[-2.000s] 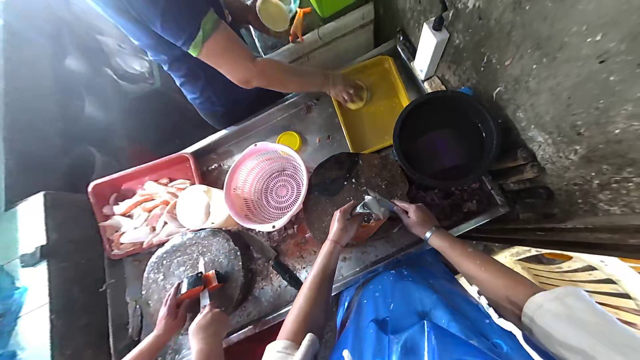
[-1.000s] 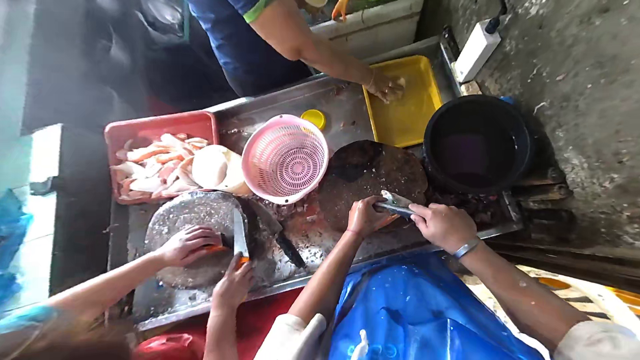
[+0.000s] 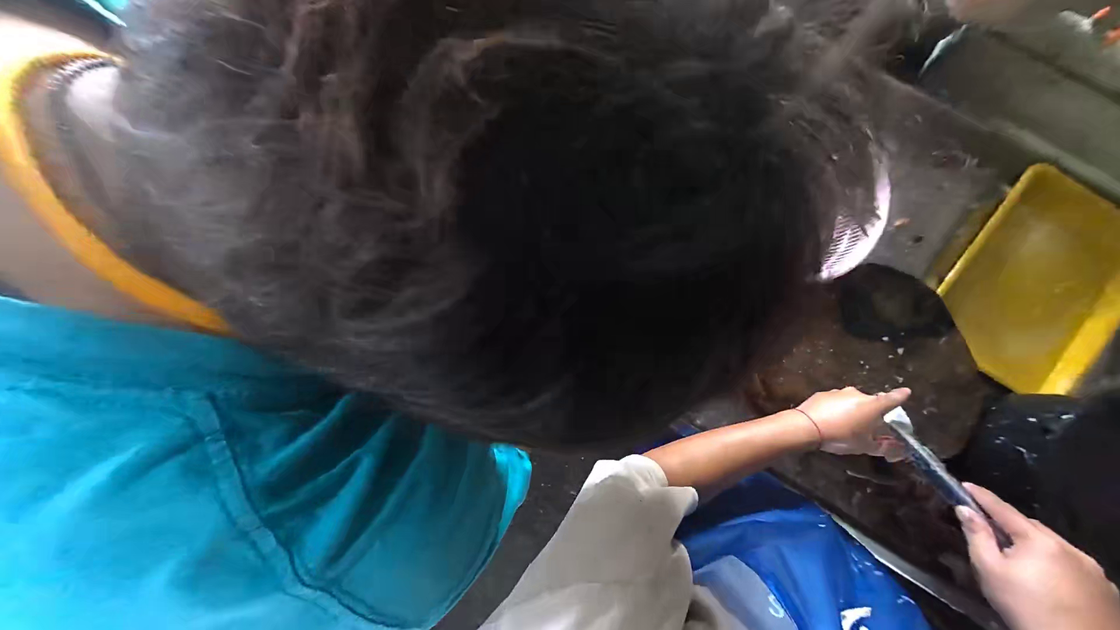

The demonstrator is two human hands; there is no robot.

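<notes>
My left hand (image 3: 849,422), with a thin red string at the wrist, is at the near edge of a round dark chopping block (image 3: 919,385). Its fingers meet the whitish far end of a long narrow dark tool (image 3: 941,477); whether they grip it or a small piece there is unclear. My right hand (image 3: 1037,560) is at the lower right, closed around the tool's near end. The tool slants between both hands. A dark flat round thing (image 3: 894,302) lies on the block's far part.
Another person's dark-haired head (image 3: 542,219) and teal shirt (image 3: 219,490) cover much of the left and centre. A yellow tray (image 3: 1037,271) is beyond the block, a pink basket's rim (image 3: 862,236) to its left, and a black tub (image 3: 1050,446) to its right. A blue apron (image 3: 787,542) is below.
A person's head and teal shirt have come into view and hide the left block and the red tray. The arm that reached into the yellow tray is gone from it. The view has shifted closer.
</notes>
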